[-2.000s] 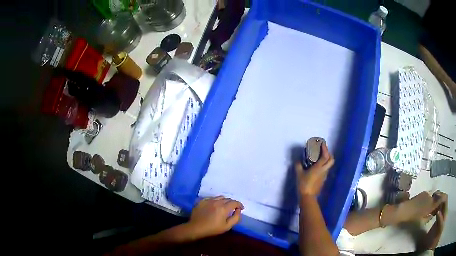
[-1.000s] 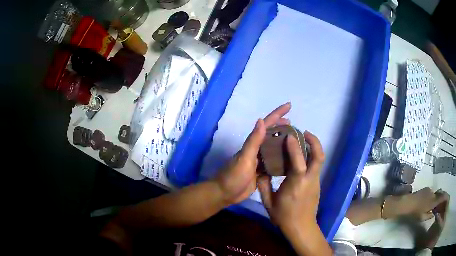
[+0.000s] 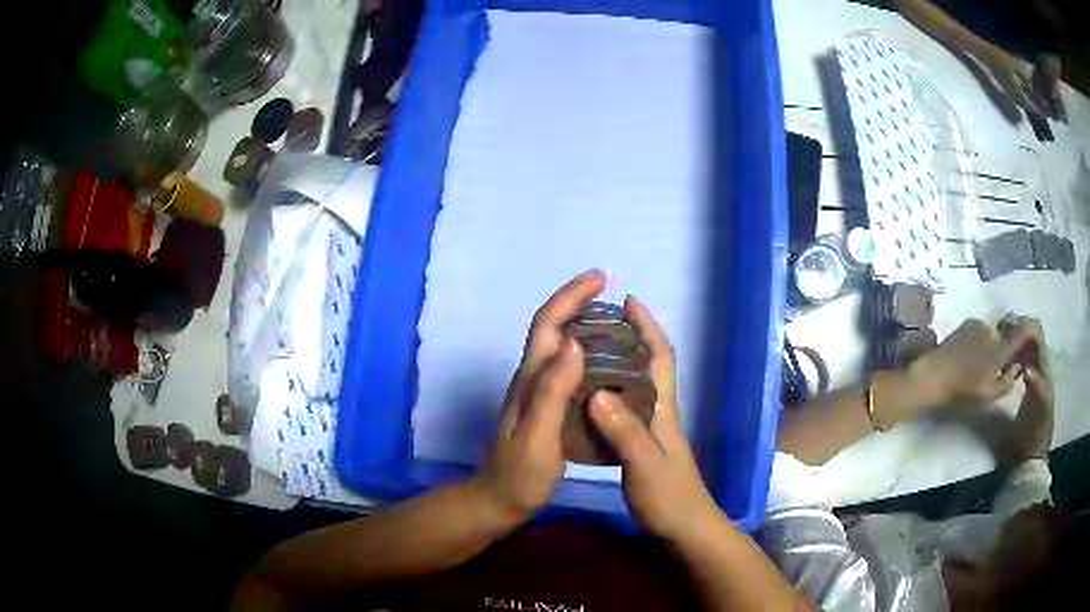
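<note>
My left hand (image 3: 538, 407) and my right hand (image 3: 655, 448) hold a small stack of brown rounded-square units (image 3: 610, 359) between them, over the near part of the blue bin (image 3: 391, 239). Grey metallic edges show between the stacked units, and a brown face points toward me. My fingers hide the sides of the stack. The bin holds a flat white liner (image 3: 586, 155) with a torn left edge.
Left of the bin are a plastic bag with patterned sheets (image 3: 305, 412), loose brown units (image 3: 221, 469), jars and a red packet (image 3: 102, 215). Right are a patterned stack (image 3: 891, 155), grey pads (image 3: 1026, 254), stacked units (image 3: 905, 307) and another person's hands (image 3: 998, 359).
Two seconds ago my right hand held units low inside the bin and my left hand rested at its near edge. Now both hands hold the stack together. The view has shifted to the right.
</note>
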